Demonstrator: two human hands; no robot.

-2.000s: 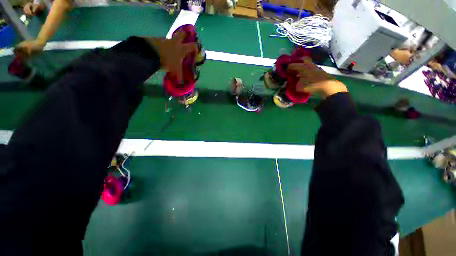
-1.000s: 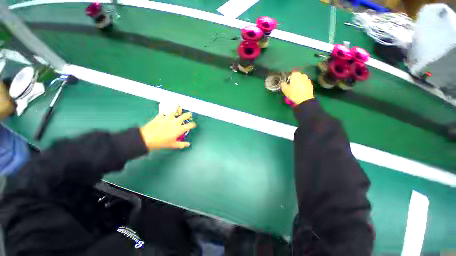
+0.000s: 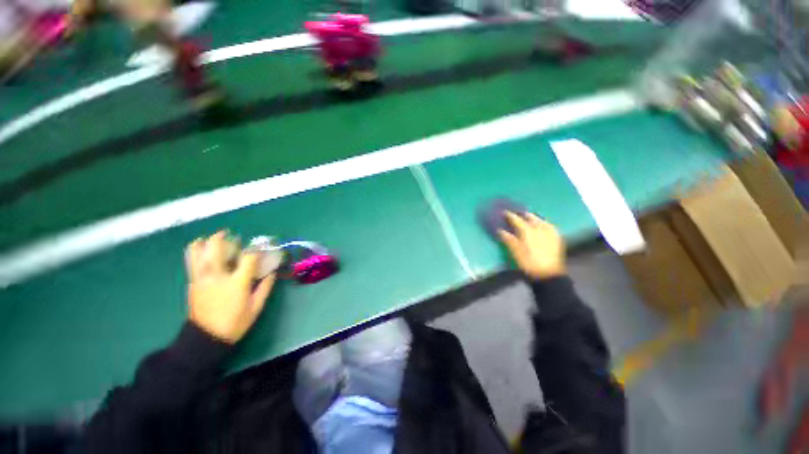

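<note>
A part-built unit lies on the near green bench at left: a magenta flared duct (image 3: 315, 268) on its side, joined by white wire to a pale ring (image 3: 266, 255). My left hand (image 3: 223, 288) has its thumb and fingers around the pale ring's left side; blur hides the exact grip. My right hand (image 3: 537, 246) is at right centre, with its thumb and fingertips on a small dark grey cloth (image 3: 499, 217), which is blurred.
Magenta-topped units (image 3: 346, 49) stand grouped on the far green strip. Another blurred unit (image 3: 193, 75) is beside a person's hand at upper left. A white strip (image 3: 599, 195) lies at right. A cardboard box (image 3: 736, 235) is beyond the bench's right edge.
The view has swung right. My right hand has left the units on the far strip and is now at the grey cloth on the near bench. My left hand remains at the near unit.
</note>
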